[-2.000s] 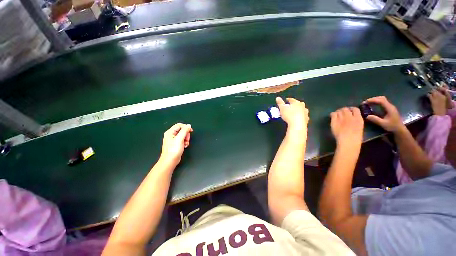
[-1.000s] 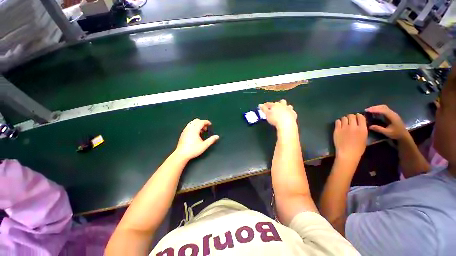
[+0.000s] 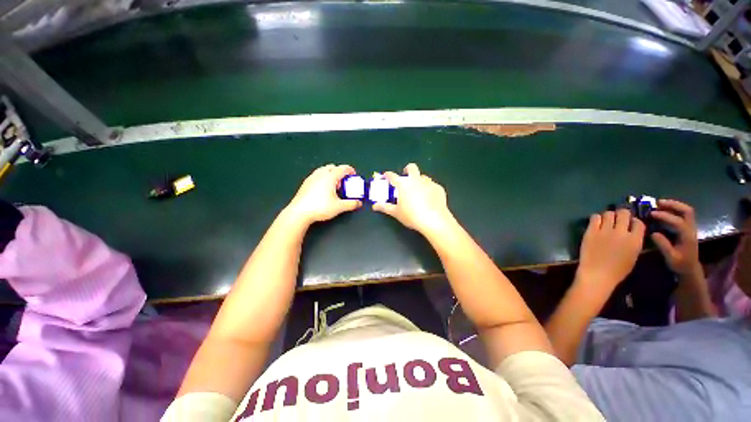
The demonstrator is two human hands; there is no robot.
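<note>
Two small display units with lit white screens and blue rims sit side by side between my hands on the green bench [image 3: 247, 239]. My left hand [image 3: 324, 194] has thumb and fingers around the left unit [image 3: 353, 187]. My right hand [image 3: 422, 198] has thumb and fingers around the right unit [image 3: 380, 189]. The units are close together, and the fingertips cover their outer edges. Whether they rest on the bench or are slightly raised cannot be told.
A black unit with a yellow-and-white end piece [image 3: 183, 185] lies at left. A pale strip [image 3: 329, 124] with a torn brown patch [image 3: 515, 129] crosses the bench. At right another person's hands [image 3: 613, 239] hold a lit unit [image 3: 647, 203]. A pink sleeve [image 3: 78, 272] is at left.
The lit units at my right hand have moved left, and my hands have come together around them. The view has shifted. A lit screen now shows at the neighbour's hands.
</note>
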